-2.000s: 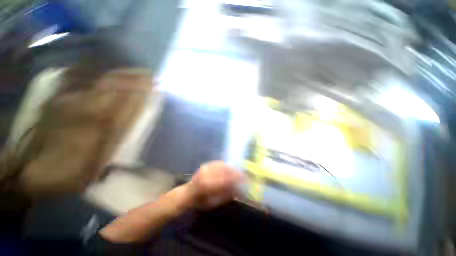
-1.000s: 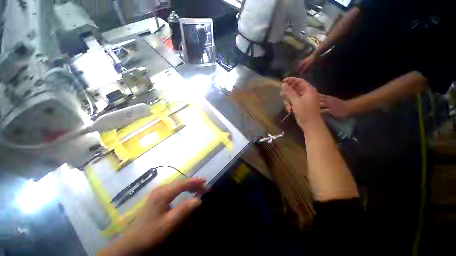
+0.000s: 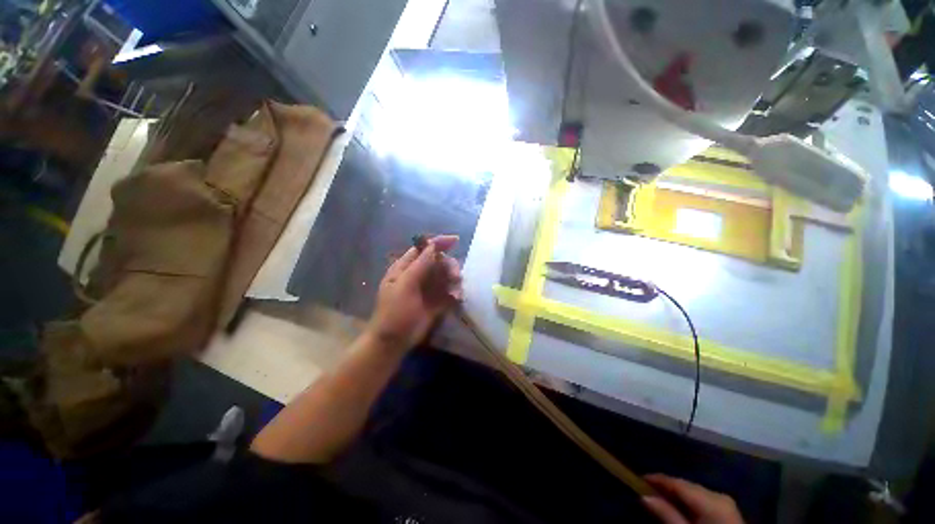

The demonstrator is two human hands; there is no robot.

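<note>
My left hand (image 3: pixel 415 292) is closed on one end of a long narrow brown handle strap (image 3: pixel 543 401), left of the yellow-taped area. My right hand (image 3: pixel 697 501), cut off by the bottom edge, holds the strap lower down. The strap runs slanting between both hands, in front of the table edge. The thread snips (image 3: pixel 605 281) lie on the bed inside the yellow tape (image 3: pixel 697 353), with a black cord running from them. The yellow sewing template (image 3: pixel 707 223) lies beyond, under the machine head (image 3: pixel 656 82).
A heap of brown bags (image 3: pixel 169 251) lies at the left on a pale board (image 3: pixel 272 353). A white LED lamp (image 3: pixel 810 169) on a thick cable hangs over the template's right side. A grey cabinet (image 3: pixel 328 31) stands at the upper left.
The view has swung left from the strap bundle and the other people to the bag heap. The strap is now stretched between both my hands; my left hand was open and empty before.
</note>
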